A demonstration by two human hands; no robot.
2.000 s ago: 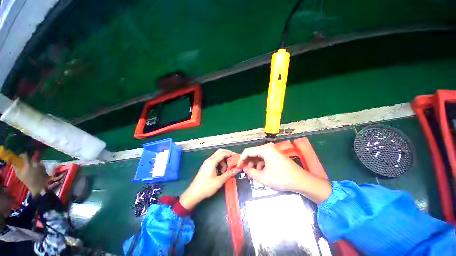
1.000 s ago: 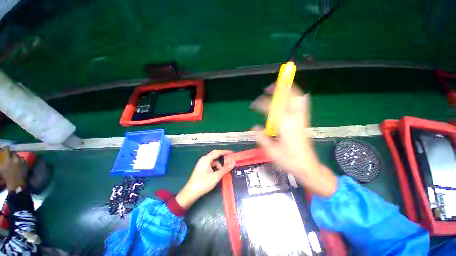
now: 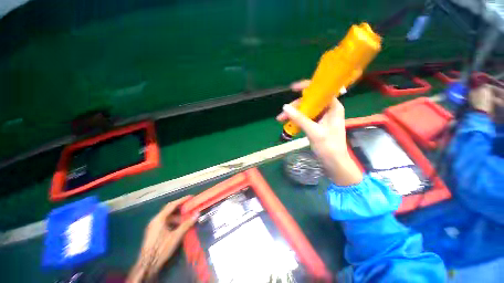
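Observation:
My right hand (image 3: 327, 128) holds the yellow-orange electric screwdriver (image 3: 337, 69), raised and tilted, its black nose pointing down-left above the pale rail. The round screw dish (image 3: 304, 167) lies below it, blurred. A tablet (image 3: 243, 237) with a bright silver battery lies in a red frame (image 3: 282, 221) in front of me. My left hand (image 3: 161, 236) rests at the frame's upper left corner, thumb on the frame; its fingertips are partly hidden, and I cannot tell whether it holds a small part.
A blue bin (image 3: 75, 233) with white parts stands at left. Beyond the pale rail (image 3: 182, 187), a red frame (image 3: 105, 157) lies on the green conveyor. At right are another framed tablet (image 3: 387, 157), a red frame (image 3: 423, 120) and a person's blue sleeve (image 3: 479, 160).
My right hand has closed on the screwdriver and lifted it to the right, tilting it. The view has swung right, so the bin and work appear further left. My left hand stays at the frame's corner.

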